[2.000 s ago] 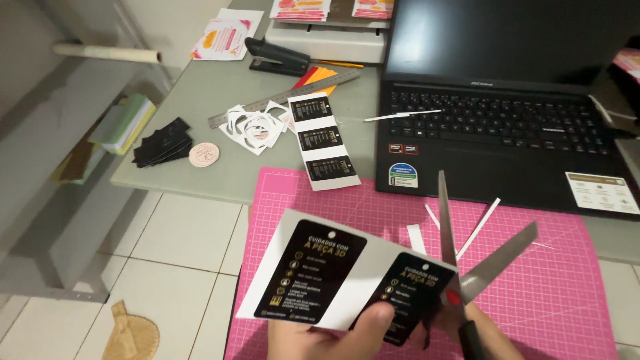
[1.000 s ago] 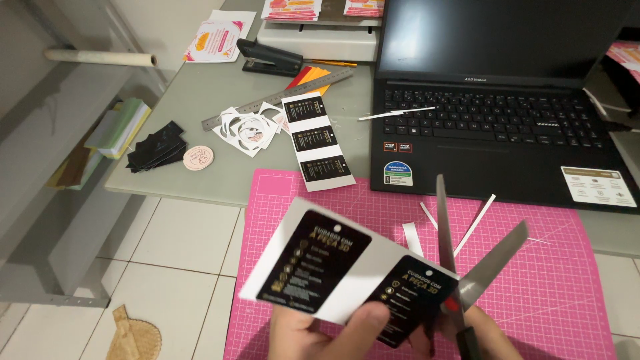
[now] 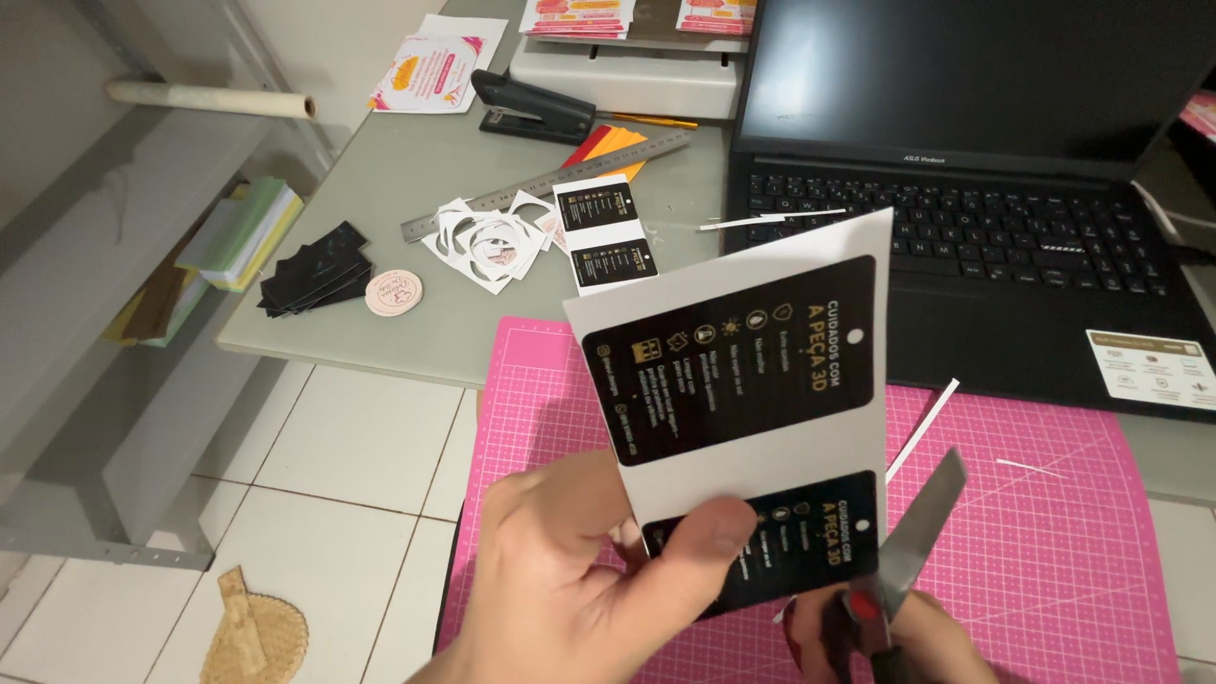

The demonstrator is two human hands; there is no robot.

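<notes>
My left hand [image 3: 589, 560] pinches a white sheet [image 3: 722, 456] printed with two black cards [image 3: 736, 356], its thumb over the lower one. The sheet is tilted, and each card has a white dot near its right edge. My right hand [image 3: 912, 627] holds a pair of scissors [image 3: 917, 532] at the sheet's lower right corner; the handles and some fingers are partly hidden. Below lies a pink cutting mat [image 3: 1026, 551] with thin white paper strips [image 3: 923, 432] on it. Behind the raised sheet, another strip of small black cards [image 3: 608, 233] rests on the table.
A black laptop [image 3: 950, 313] stands at the back right. Left of it are a steel ruler [image 3: 551, 185], a black stapler [image 3: 532, 109], paper cutouts [image 3: 489, 247], round pink tags [image 3: 393, 293] and black cards [image 3: 318, 271]. A grey shelf [image 3: 123, 285] stands at the left.
My left hand has turned the sheet, so its printed lines now run steeply, and raised its upper end over the table items. The scissors are now at its lower right corner, with their blades closer together.
</notes>
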